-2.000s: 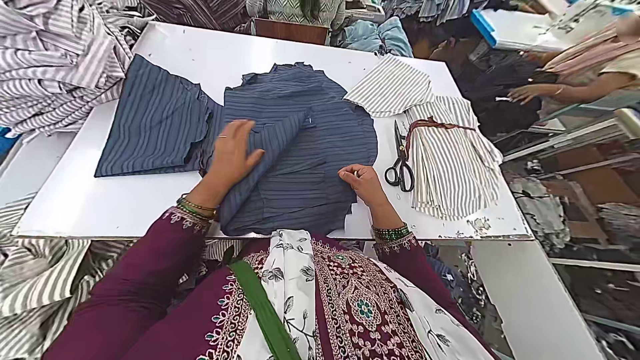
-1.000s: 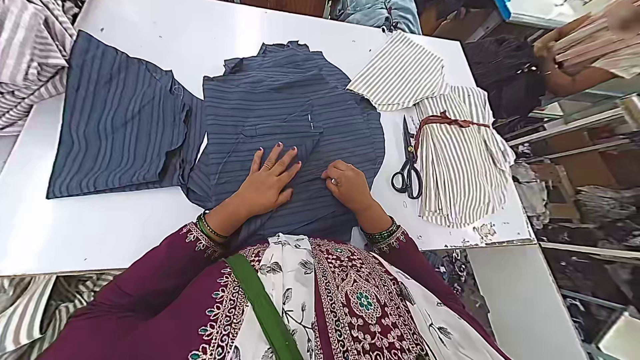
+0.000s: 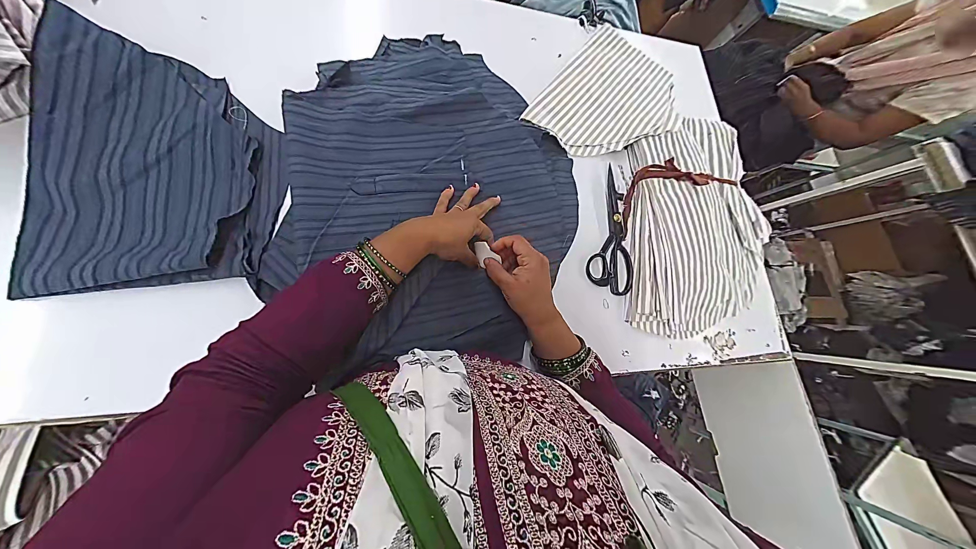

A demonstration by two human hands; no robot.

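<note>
Dark blue striped fabric pieces (image 3: 412, 145) lie layered on the white table, with a small white mark on the top layer. My left hand (image 3: 457, 229) rests on this cloth, its fingers spread. Between the thumb and fingers of my right hand (image 3: 522, 278) is a small whitish piece (image 3: 486, 255), which looks like chalk or a tag; my left thumb is close beside it. Black-handled fabric scissors (image 3: 612, 244) lie to the right of my hands. Next to them is a stack of white-and-grey striped fabric pieces (image 3: 686, 252) tied with a dark red strip.
Another blue striped piece (image 3: 130, 160) lies at the left of the table (image 3: 122, 351). A loose white-and-grey striped piece (image 3: 606, 95) is above the tied stack. Beyond the table's right edge, a co-worker's hand (image 3: 799, 97) is near dark cloth.
My left hand has moved right across the blue cloth, up to my right hand. The whitish piece now shows in my right fingers. The view has moved closer to the table.
</note>
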